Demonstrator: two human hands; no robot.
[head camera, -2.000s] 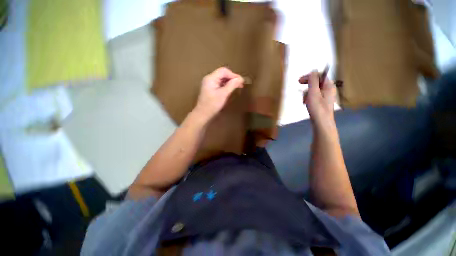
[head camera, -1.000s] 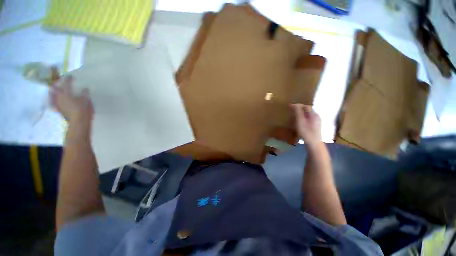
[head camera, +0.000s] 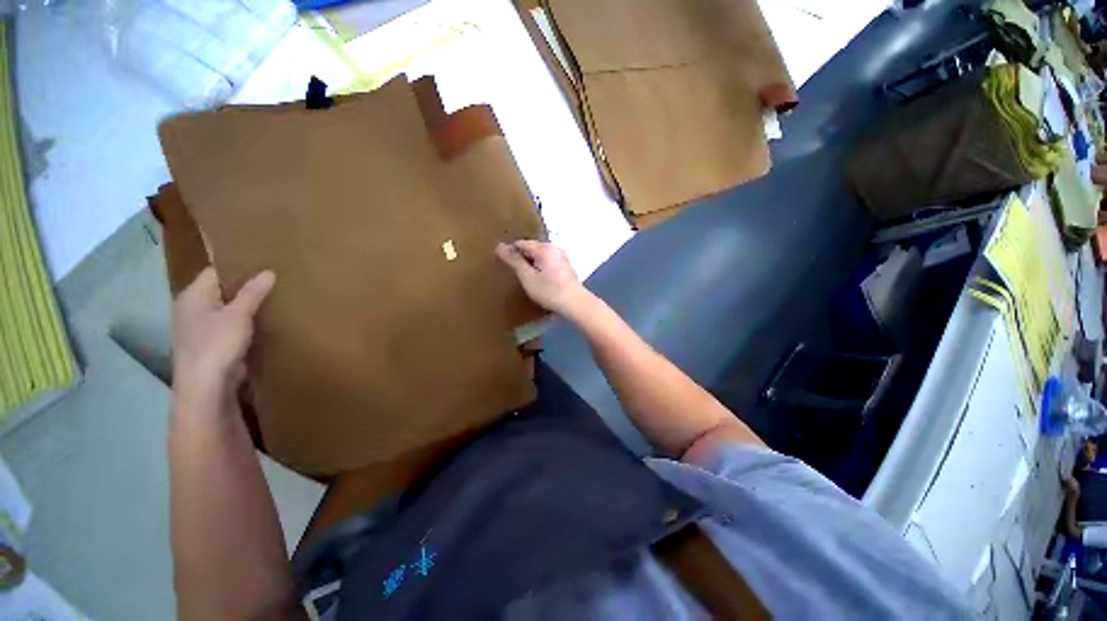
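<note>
A large tan-brown leather panel (head camera: 352, 328) lies in front of me on top of other brown pieces. A tiny pale-gold rectangle (head camera: 449, 250) sits on it, and a black tab (head camera: 318, 93) shows at its far edge. My left hand (head camera: 219, 328) grips the panel's left edge, with the thumb on top and the other fingers partly hidden. My right hand (head camera: 543, 273) is at the panel's right edge, fingers curled together beside the smaller flap (head camera: 492, 182). I cannot tell if it also holds a small tool.
A second stack of brown leather panels (head camera: 674, 103) lies at the far right of the white table (head camera: 552, 134). Yellow ribbed strips (head camera: 30, 279) are at the left, clear plastic bags (head camera: 200, 43) at the far left. Another cluttered bench (head camera: 971, 400) stands at the right beyond the grey floor.
The view has turned right. My left hand has come from the pale board at the left to the panel's left edge. My right hand remains at the panel's right side.
</note>
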